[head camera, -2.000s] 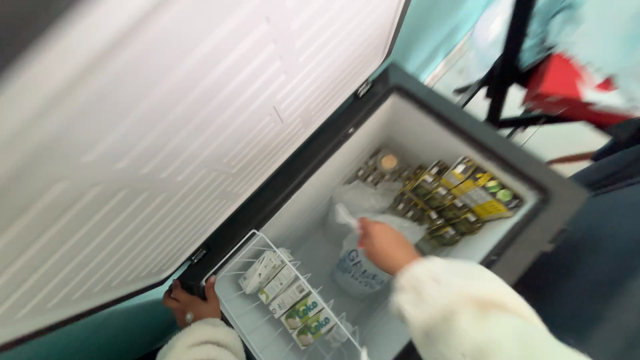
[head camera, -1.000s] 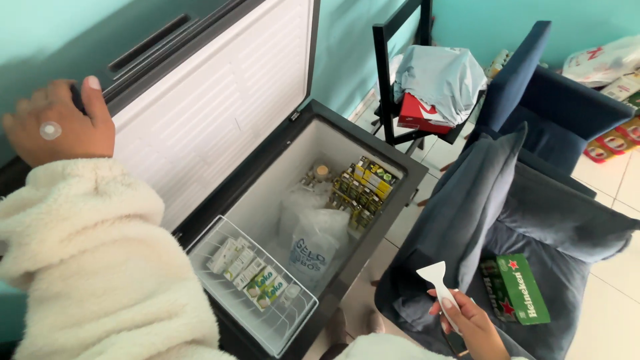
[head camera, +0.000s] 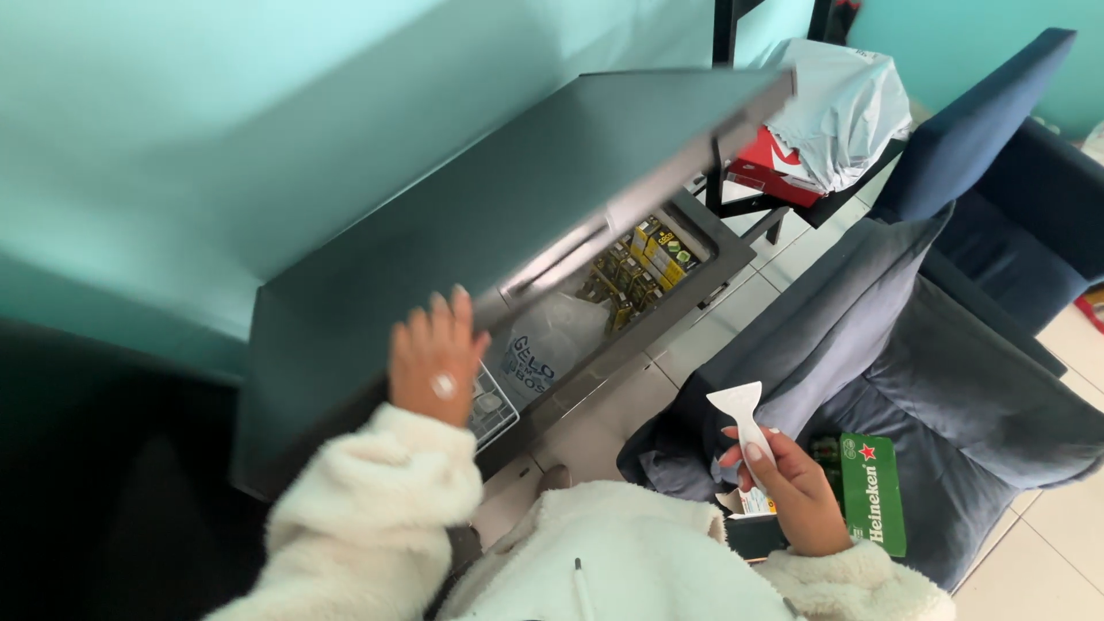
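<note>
My left hand lies with fingers spread on the front edge of the dark chest freezer's lid, which stands partly lowered over the freezer body. Held in my right hand is a white plastic scraper, its wide end pointing up. Through the gap I see a printed clear plastic bag, yellow and black packs of bottles or cans and part of a white wire basket. The lid hides the rest of the inside.
Right of the freezer is a dark blue upholstered chair with a green Heineken carton on it. Behind, a red shoe box under a grey plastic bag rests on a black stand. Another blue chair stands at the far right.
The freezer lid has come down from upright to partly closed, with my left hand on its edge. Two seconds ago my right hand was inside the freezer at the plastic bag.
</note>
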